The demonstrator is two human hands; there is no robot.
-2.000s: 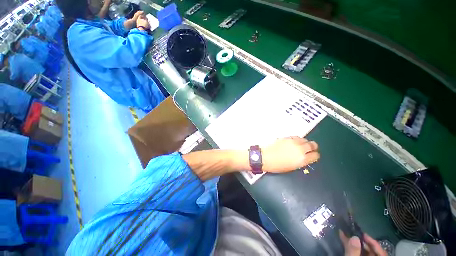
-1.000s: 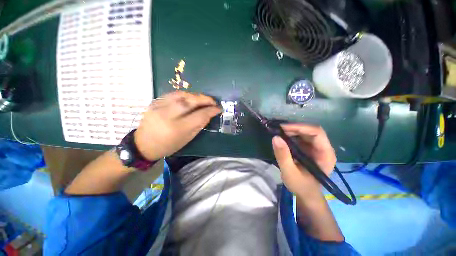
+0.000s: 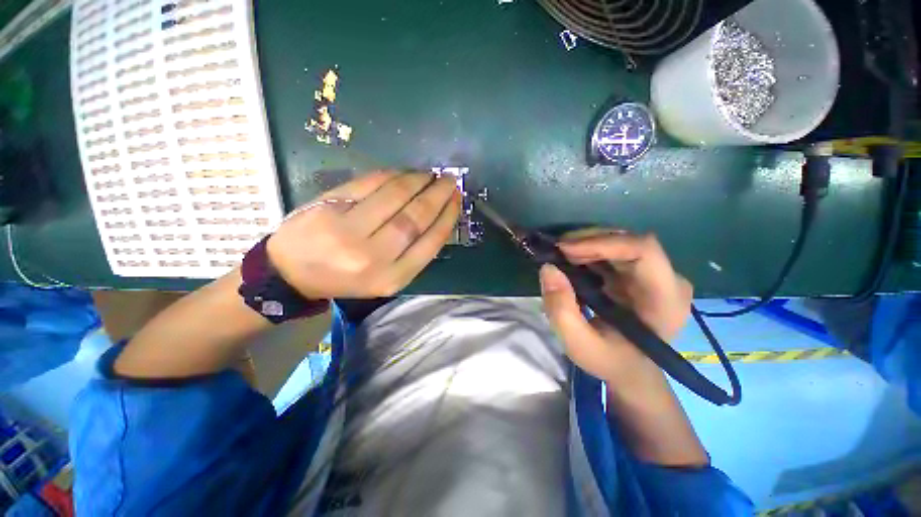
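Observation:
A small circuit board [image 3: 469, 230] lies on the dark green mat in front of me, partly covered by my left fingers. My left hand [image 3: 369, 232] lies over the board's left side with its fingertips on it; whether it pinches anything is hidden. A thin silvery strand shows along the back of this hand. My right hand [image 3: 616, 293] holds the black soldering iron [image 3: 621, 325] like a pen. The iron's thin metal tip points up-left and reaches the board's right edge, near my left fingertips; contact is too small to tell.
A white sheet with rows of small marks [image 3: 174, 131] lies at left. Loose gold parts [image 3: 328, 109] lie right of it. A round dial [image 3: 623, 134], a white cup of silvery bits [image 3: 697, 93] and a round fan grille [image 3: 641, 18] stand at upper right. Black cables cross the right side.
My left fingers have moved right and down over the board and now cover more of it. The iron's tip has come closer to the board. The view has shifted slightly.

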